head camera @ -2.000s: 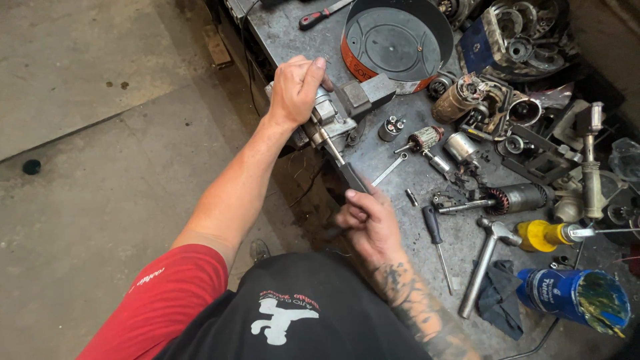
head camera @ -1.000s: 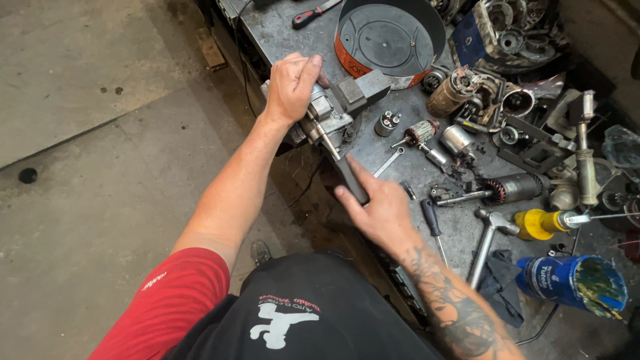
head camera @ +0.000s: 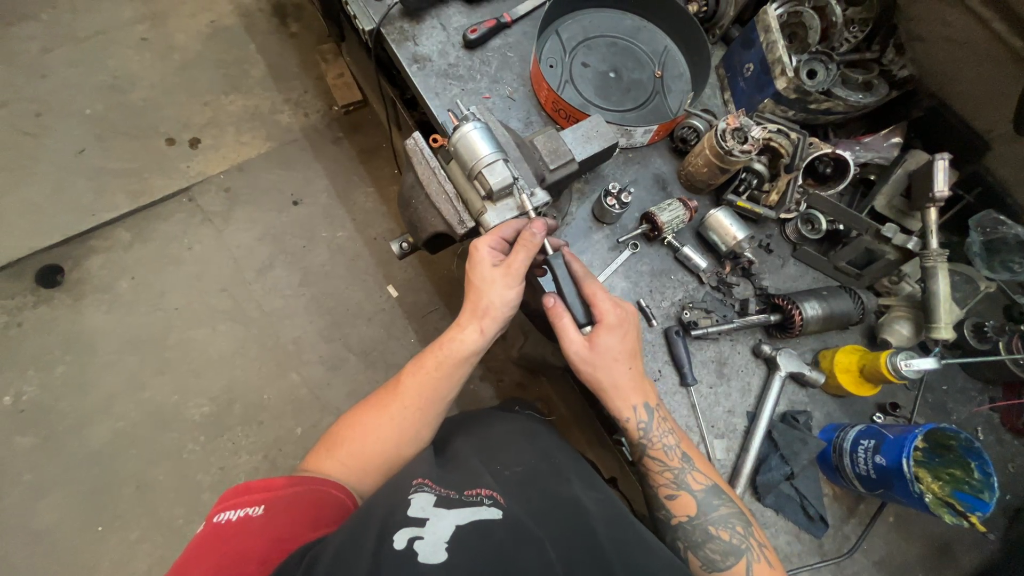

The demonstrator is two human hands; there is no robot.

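Observation:
A starter motor with its solenoid (head camera: 482, 160) is clamped between the jaws of a bench vise (head camera: 436, 188). My right hand (head camera: 600, 332) grips the black handle of a screwdriver (head camera: 570, 290), its shaft pointing up and left to the near end of the starter. My left hand (head camera: 504, 276) pinches around the shaft just ahead of the handle, close to the starter housing. The exact contact of the tip is hard to tell. A combination wrench (head camera: 620, 260) lies on the bench beside my right hand.
Right of the vise lie a solenoid cap (head camera: 613, 203), armatures (head camera: 820, 310), a second screwdriver (head camera: 682, 360), a hammer (head camera: 768, 412), a rag (head camera: 792, 472) and a blue grease tub (head camera: 872, 464). A round pan (head camera: 552, 100) stands behind the vise.
My left hand has come off the top of the starter and down to the screwdriver shaft, uncovering the solenoid. My right hand still holds the handle.

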